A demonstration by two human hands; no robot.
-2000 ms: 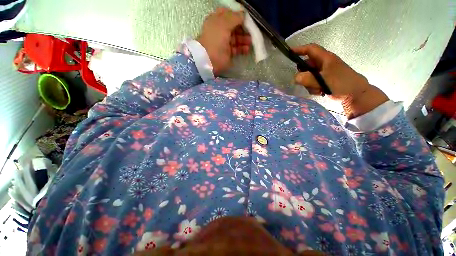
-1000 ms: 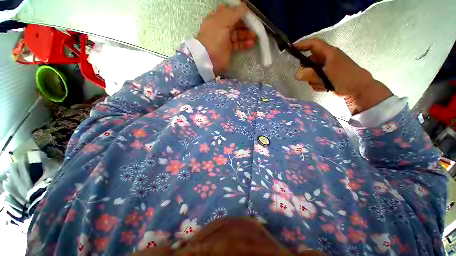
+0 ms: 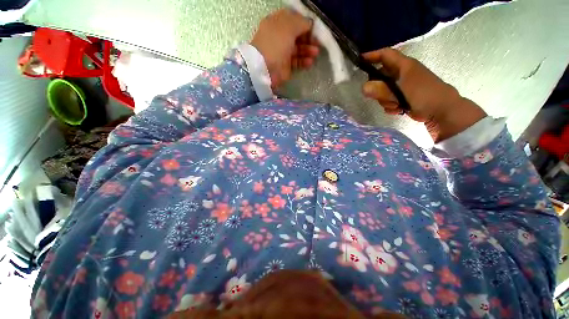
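Note:
My right hand [image 3: 418, 87] is shut on the handles of long black shears [image 3: 349, 53]. The blades point up and left along the edge of a navy panel [image 3: 399, 19] at the top of the view; the tips are cut off by the frame. My left hand [image 3: 284, 47] has curled fingers beside a narrow white strip [image 3: 337, 56] at the left of the blades. The strip hangs towards me. Its upper end is at the frame's edge, and whether my left fingers pinch it is unclear.
The pale greenish table [image 3: 181, 31] meets my body. At the left below it are a red plastic item [image 3: 59, 53], a green-rimmed bin [image 3: 67, 101] and white and dark pieces [image 3: 40, 218]. Another red item [image 3: 555, 142] is at the far right.
The navy panel's white edge has shifted right and down. More of the white strip hangs beside the blades. My left hand has moved slightly right; my right hand stays on the shears.

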